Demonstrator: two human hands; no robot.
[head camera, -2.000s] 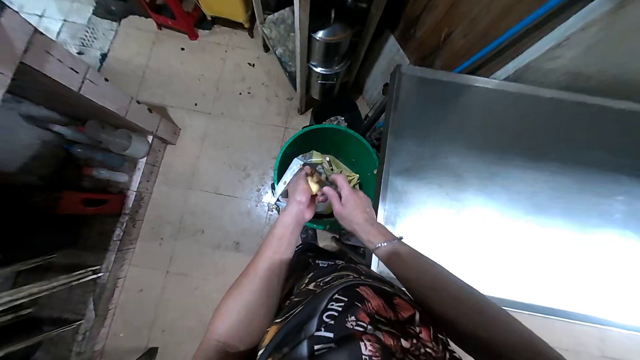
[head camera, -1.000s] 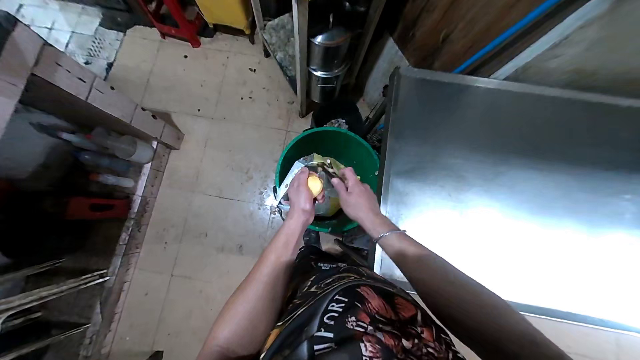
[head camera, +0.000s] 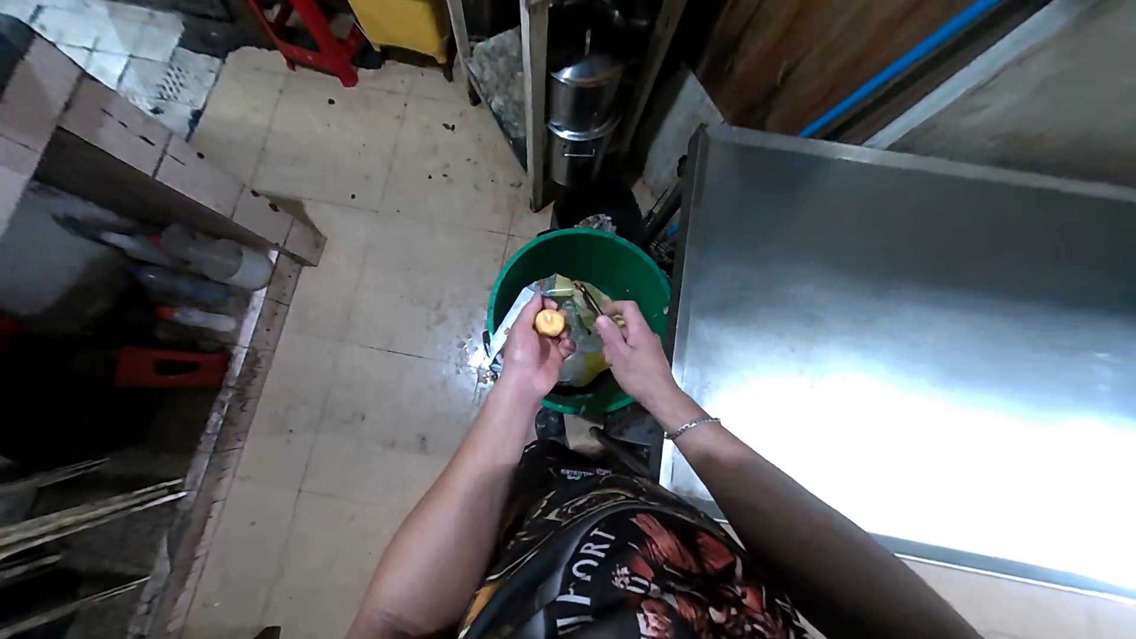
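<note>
A round green plastic bin (head camera: 515, 266) stands below my hands, with plastic wrapping and yellow-green scraps (head camera: 581, 366) inside it. Over its left part, my left hand (head camera: 535, 351) holds a small, peeled-looking yellow piece of food, perhaps a potato (head camera: 549, 322), its rounded face turned up. My right hand (head camera: 632, 348), with a chain bracelet on the wrist, grips a slim dark tool (head camera: 588, 299), a knife or peeler; which one is unclear. The tool's end points up and left, a little apart from the yellow piece. My right fingers hide its handle.
A stainless steel table (head camera: 887, 302) is close on the right. Metal pots (head camera: 584, 106) stand on a rack beyond the bin. At left, a tiled ledge (head camera: 204, 195) has plastic bottles (head camera: 213, 257) beneath it. A red stool (head camera: 315, 40) and a yellow container (head camera: 404, 27) are farther off.
The yellow piece now shows a rounded face upward in my left hand; two seconds ago both hands were closer together around it. My right hand has moved slightly away to the right.
</note>
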